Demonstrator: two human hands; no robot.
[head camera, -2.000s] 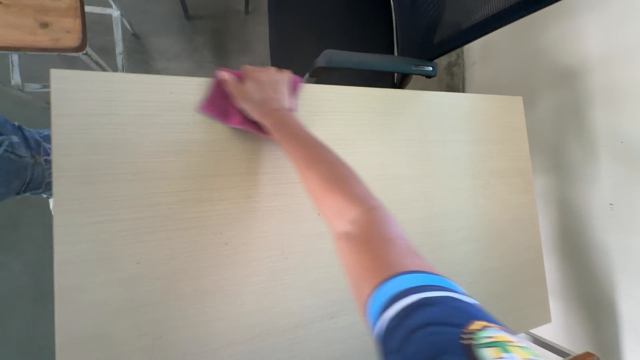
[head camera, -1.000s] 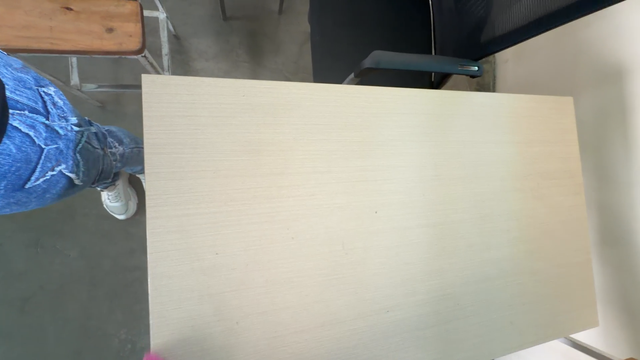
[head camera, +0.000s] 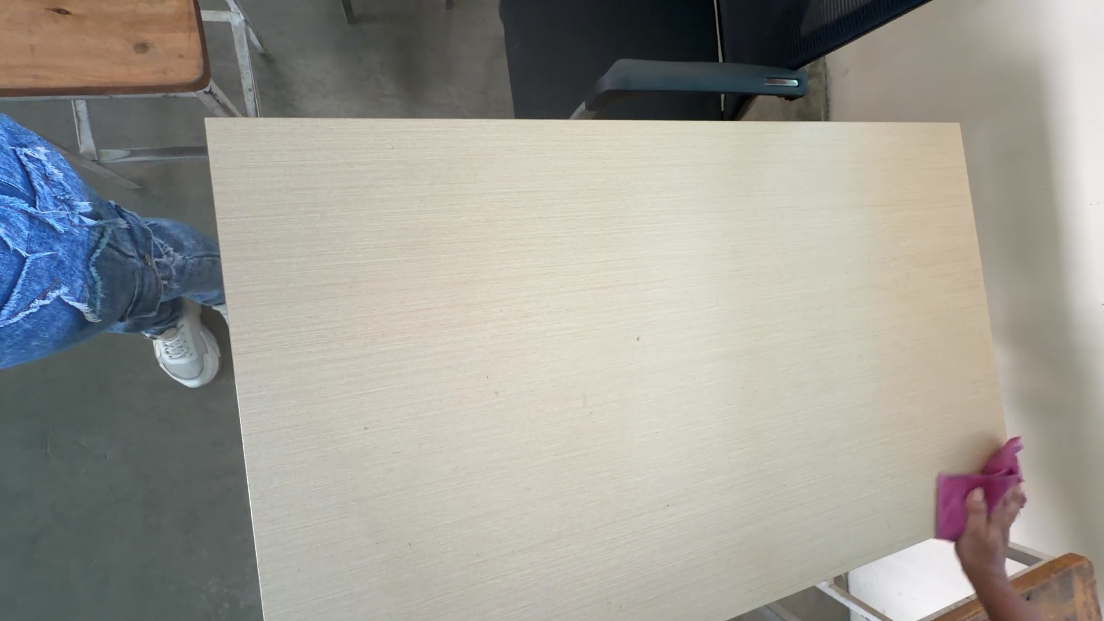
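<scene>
My right hand is at the lower right, its fingers on a folded magenta cloth. The cloth lies over the near right corner of a pale wood-grain tabletop, and a bunched part of it rises at the table's right edge. The tabletop bears a few tiny dark specks. My left hand is not in view.
A black office chair with a dark armrest stands beyond the far edge. A wooden stool is at upper left, a person's jeans-clad leg at left, a wall at right, and a wooden seat at lower right.
Two seconds ago the hand and cloth were at the table's far edge, left of the chair. A second ago only a bit of magenta showed at the lower left; now both are at the near right corner.
</scene>
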